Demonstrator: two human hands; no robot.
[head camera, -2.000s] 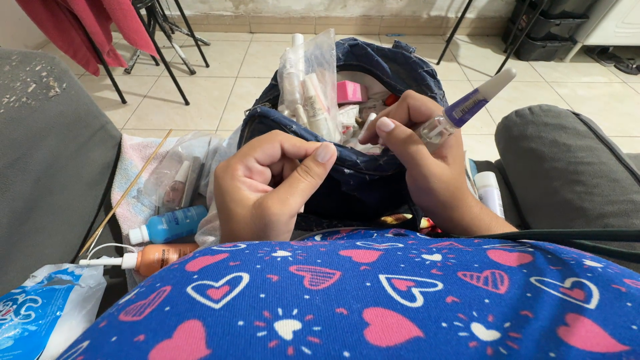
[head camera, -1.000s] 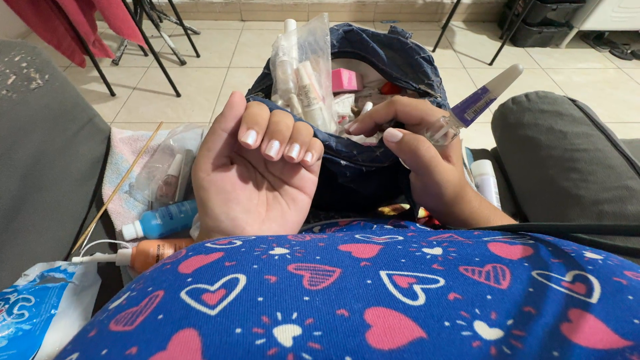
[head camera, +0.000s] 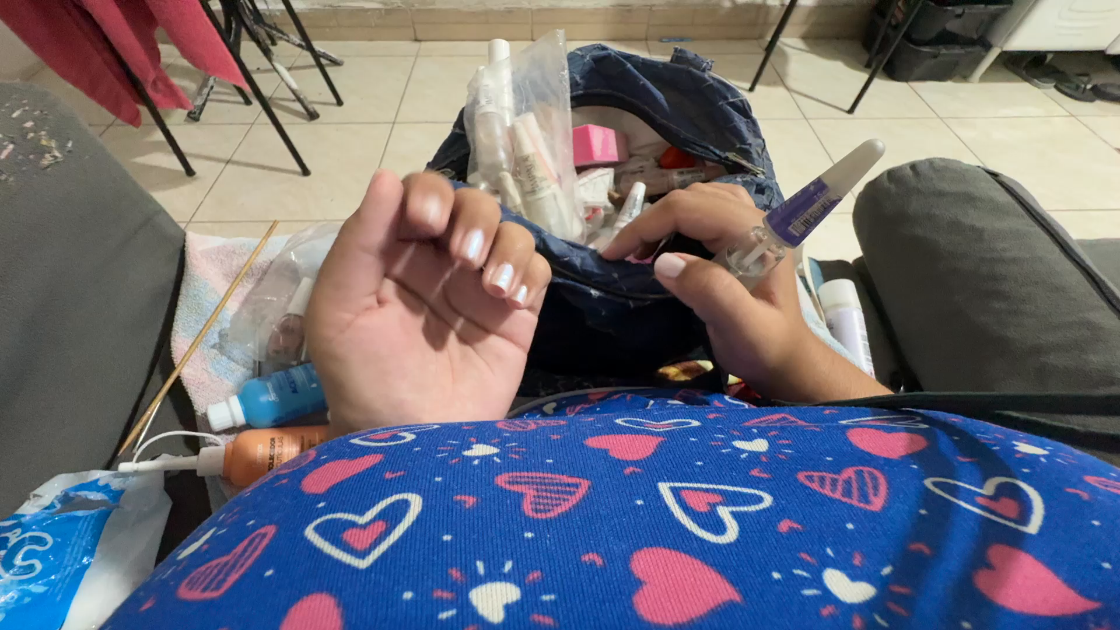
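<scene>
My left hand (head camera: 424, 306) is raised palm up, its fingers curled loosely toward me, with shiny light polish on the nails and nothing held. In my right hand (head camera: 744, 280) a small clear bottle with a purple label and white cap (head camera: 822, 192) is tucked at the base of the thumb, cap pointing up and right. The right fingertips touch the rim of an open dark blue fabric bag (head camera: 604, 262). Inside the bag are a clear plastic pouch of bottles and tubes (head camera: 534, 157), a pink block (head camera: 598, 144) and a small white-capped tube (head camera: 632, 203).
On a towel (head camera: 206, 289) at left lie a wooden stick (head camera: 206, 328), a blue bottle (head camera: 278, 395) and an orange bottle (head camera: 262, 453). A blue and white packet (head camera: 70, 542) is nearer. A white-capped container (head camera: 844, 319) stands beside a grey cushion (head camera: 971, 280) at right.
My left hand has turned from a loose fist to palm up, and its fingers now spread more unevenly. The right hand stays at the bag's rim with the bottle.
</scene>
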